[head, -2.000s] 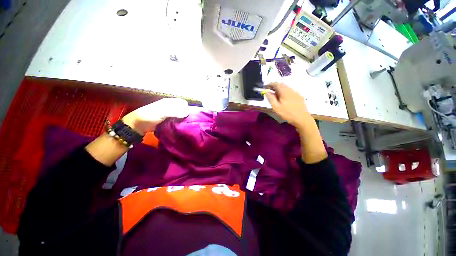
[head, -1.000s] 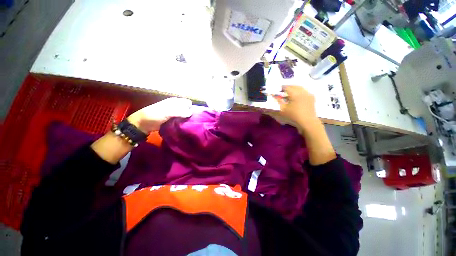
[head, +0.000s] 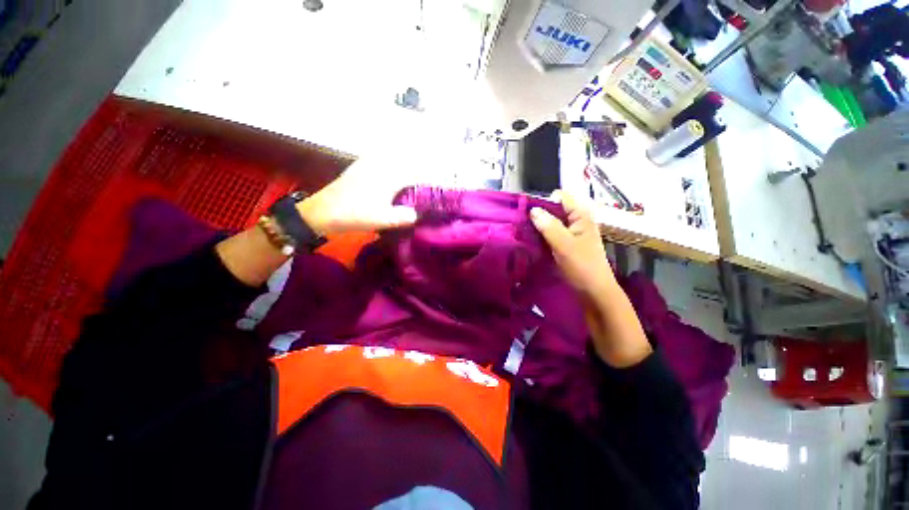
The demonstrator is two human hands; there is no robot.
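A maroon garment [head: 463, 264] lies over my lap, its top edge stretched between my hands at the table's front edge, below the white JUKI sewing machine head [head: 558, 60]. My left hand [head: 357, 204] holds the edge's left end; glare washes out its fingers. My right hand [head: 573, 239] grips the edge's right end between thumb and fingers. White label strips [head: 516, 356] show on the cloth. The needle area is lost in glare. Slim red and dark snips [head: 613, 189] lie on the table to the right.
A black rectangular object [head: 541, 159] lies right of the needle area. A control panel [head: 655, 85], thread cone [head: 676, 141] and purple scraps [head: 602, 141] stand or lie behind. A red crate [head: 189, 179] is at left, another [head: 822, 371] on the floor at right. Small metal parts [head: 695, 202] lie right.
My right hand has left the table beside the black object and now grips the cloth edge. The snips now lie on the table. The garment edge is raised and spread between both hands.
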